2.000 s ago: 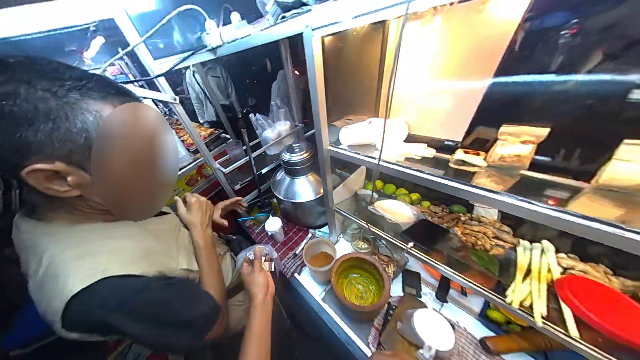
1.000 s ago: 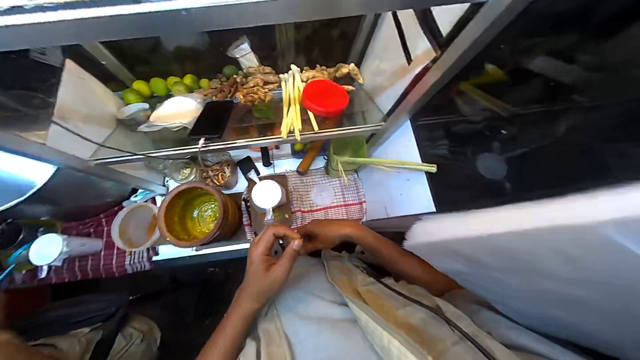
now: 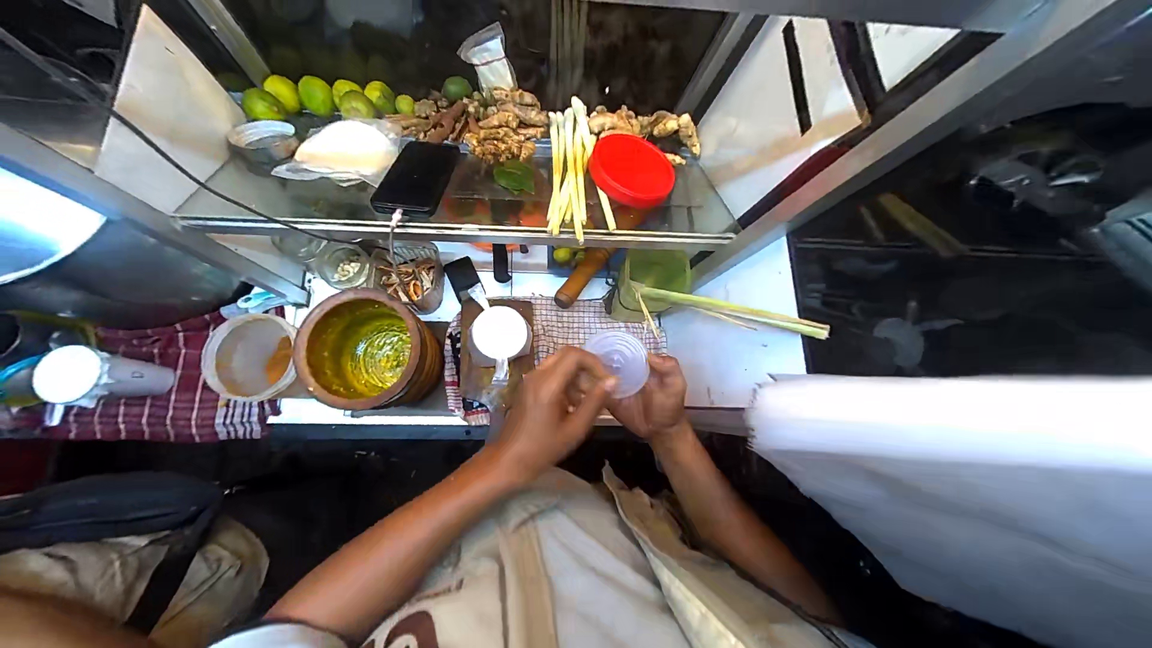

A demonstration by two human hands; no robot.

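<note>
A small translucent plastic lid or shallow cup (image 3: pixel 619 362) is held upright above the counter's front edge. My right hand (image 3: pixel 655 396) grips its right side and underside. My left hand (image 3: pixel 560 405) is bent with fingers curled at the lid's left edge; whether it grips the lid is not plain. Just left of my hands, a white-topped cup (image 3: pixel 499 333) stands on a wooden board (image 3: pixel 471 376) over a checkered cloth (image 3: pixel 547 315). Farther left is a brown mortar-like pot (image 3: pixel 432 364) with yellow-green liquid inside.
A glass shelf (image 3: pixel 693 202) holds limes, ginger, lemongrass stalks (image 3: pixel 569 171), a black phone (image 3: pixel 417 177) and a red lid (image 3: pixel 632 170). A green container (image 3: pixel 650 279) with a stalk across it stands behind my hands. Another person's legs (image 3: pixel 216 567) are at lower left.
The view has swung right and down since the first frame. My hands were close together over my lap a second ago; now they are farther apart, with the clear plastic piece showing between them.
</note>
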